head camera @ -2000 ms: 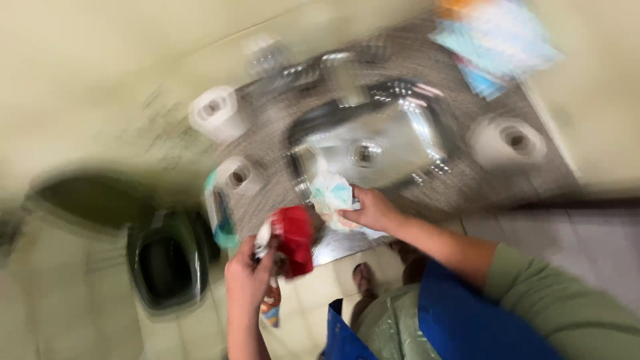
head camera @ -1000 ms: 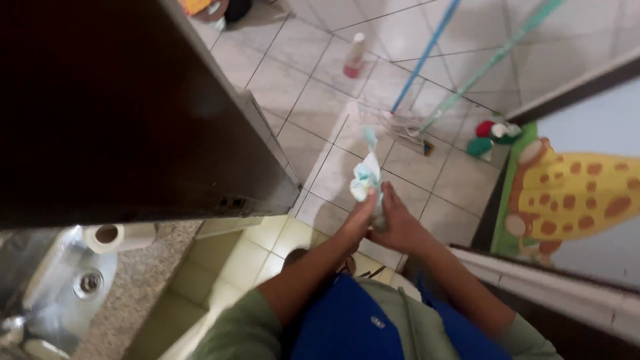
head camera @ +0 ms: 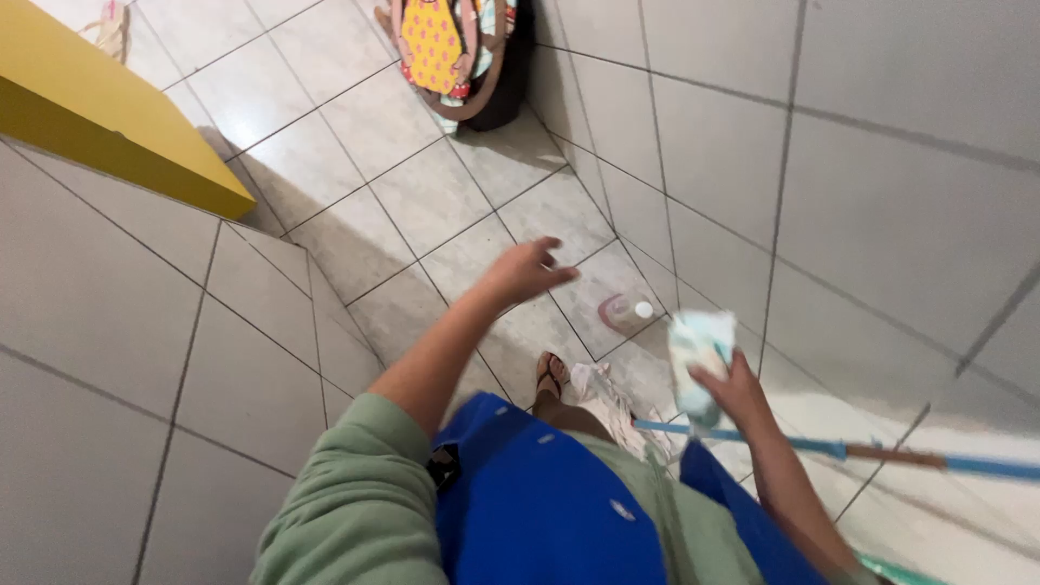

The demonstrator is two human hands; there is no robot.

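Note:
My right hand [head camera: 735,390] is closed around a soft white and pale teal plastic packet [head camera: 700,353], its thumb across the front. My left hand [head camera: 528,272] reaches out over the floor with fingers apart and holds nothing. Between the two hands, lower down, a clear plastic bottle [head camera: 624,313] with a white cap and pinkish contents stands on the floor tiles by the wall. The packet's exact kind cannot be told.
A pale rag [head camera: 605,398] lies by my sandalled foot, near a blue pole [head camera: 812,445]. A dark bin or basket with a patterned yellow cover [head camera: 435,49] stands against the tiled wall. At the left juts a yellow panel [head camera: 187,154].
My hands, together around the packet one second ago, are now apart, with the packet in the right. The view has swung from the sink to the tiled floor.

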